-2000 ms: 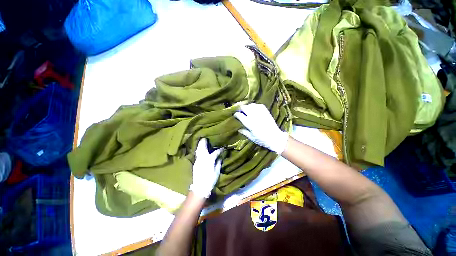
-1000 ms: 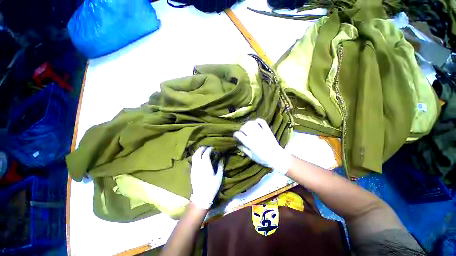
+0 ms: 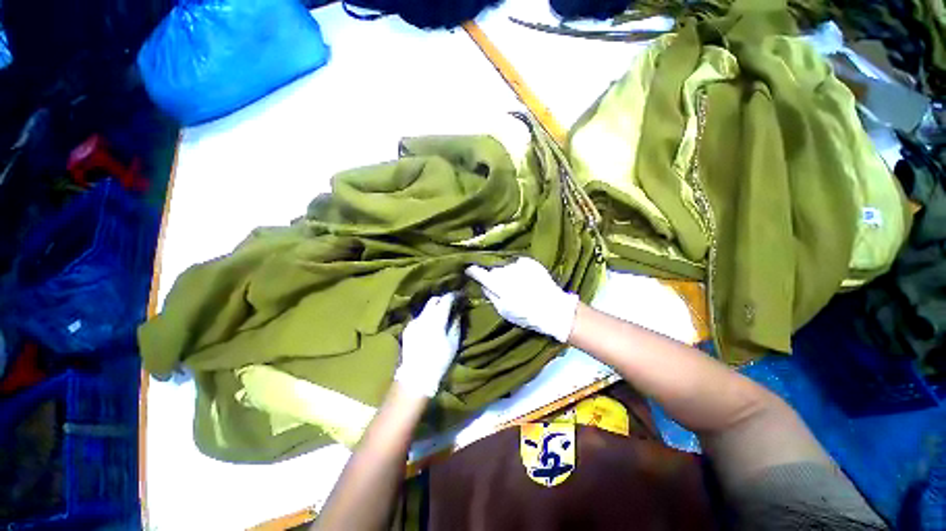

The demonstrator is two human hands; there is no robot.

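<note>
A heap of olive jacket bodies [image 3: 280,280] lies on the white table, with folded layers and zip edges bunched at its right side. A pale yellow-green lining piece [image 3: 306,402] sticks out at the heap's lower left. My left hand [image 3: 429,347], in a white glove, is at the middle of the heap, its fingertips hidden in the folds. My right hand [image 3: 524,298], also white-gloved, lies on the layers just right of it, fingertips at a fold. Whether either hand pinches cloth cannot be told.
An olive jacket body [image 3: 762,207] with pale lining and a zip hangs over the table's right edge. A stuffed blue plastic bag [image 3: 230,57] stands at the far left. Black cloth [image 3: 441,10] lies at the far side. Blue crates [image 3: 78,244] stand on the floor at left.
My right hand has moved left and slightly down from its first place, closer to my left hand. The zip edges at the heap's right have shifted and lie closer together.
</note>
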